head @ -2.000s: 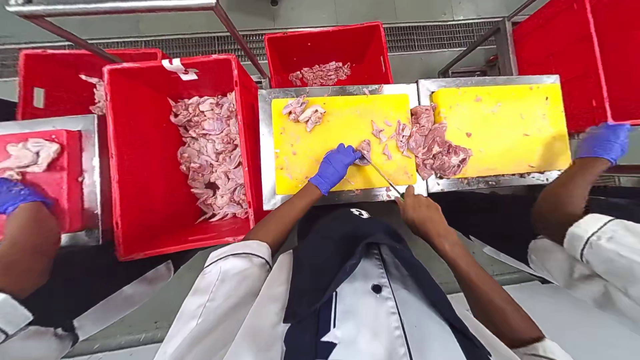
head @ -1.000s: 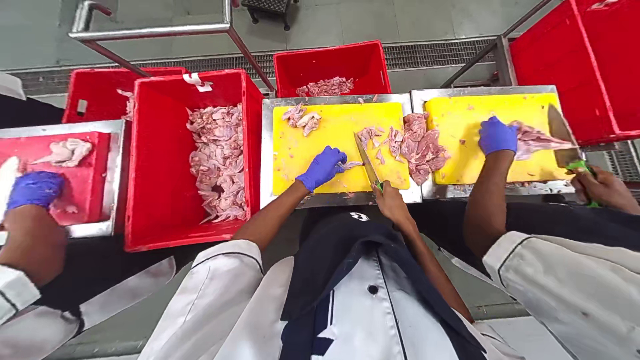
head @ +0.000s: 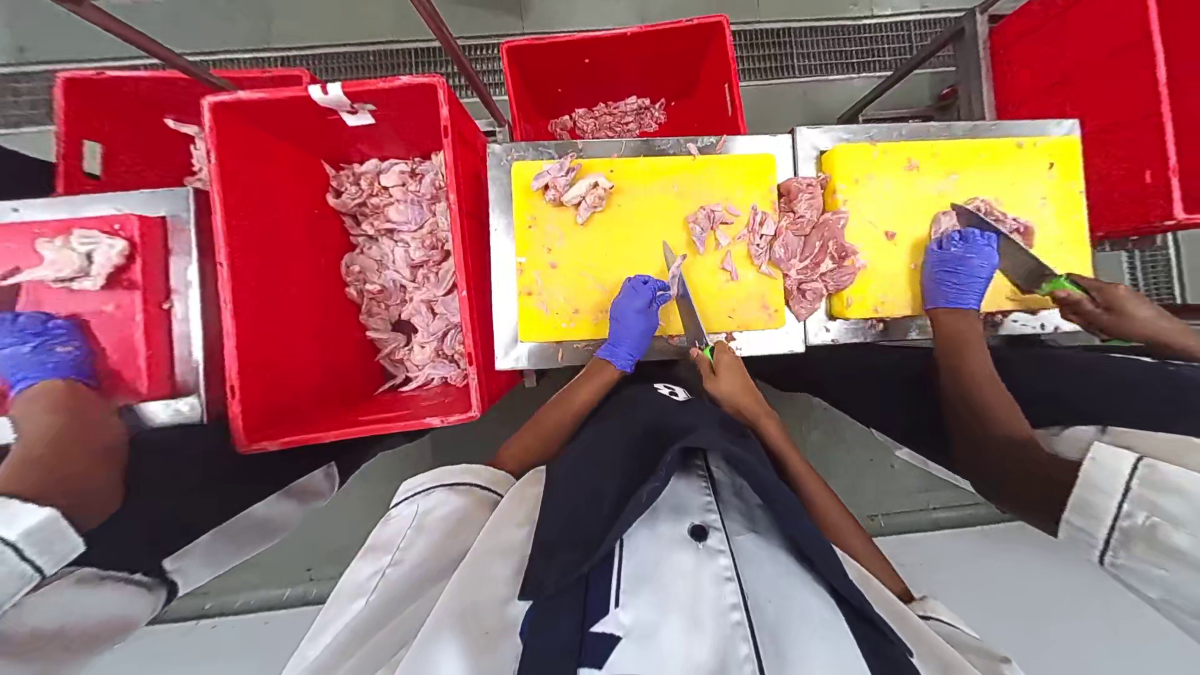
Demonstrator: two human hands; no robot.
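Note:
My left hand [head: 635, 321], in a blue glove, pinches a small strip of raw poultry [head: 675, 276] low over the yellow cutting board [head: 609, 253]. Bare, my right hand [head: 729, 380] grips the green handle of a knife [head: 688, 305], whose blade points up and away beside that strip. Small cut pieces [head: 711, 223] lie right of the blade. Two pale poultry pieces [head: 573, 186] rest at the board's far left corner. A heap of larger raw meat pieces [head: 814, 248] spans the gap between my board and the one on the right.
A red crate of raw poultry pieces [head: 225, 281] stands left of my board, another red crate [head: 619, 56] behind it. At right, a co-worker's gloved hand [head: 960, 269] holds meat beside a broad knife [head: 1003, 248]. A co-worker's gloved hand [head: 45, 352] is at the red board on the left.
The right-hand co-worker, whose gloved hand was off that board two seconds ago, now has both hands and a knife at the meat there. My hands remain near the front of my board.

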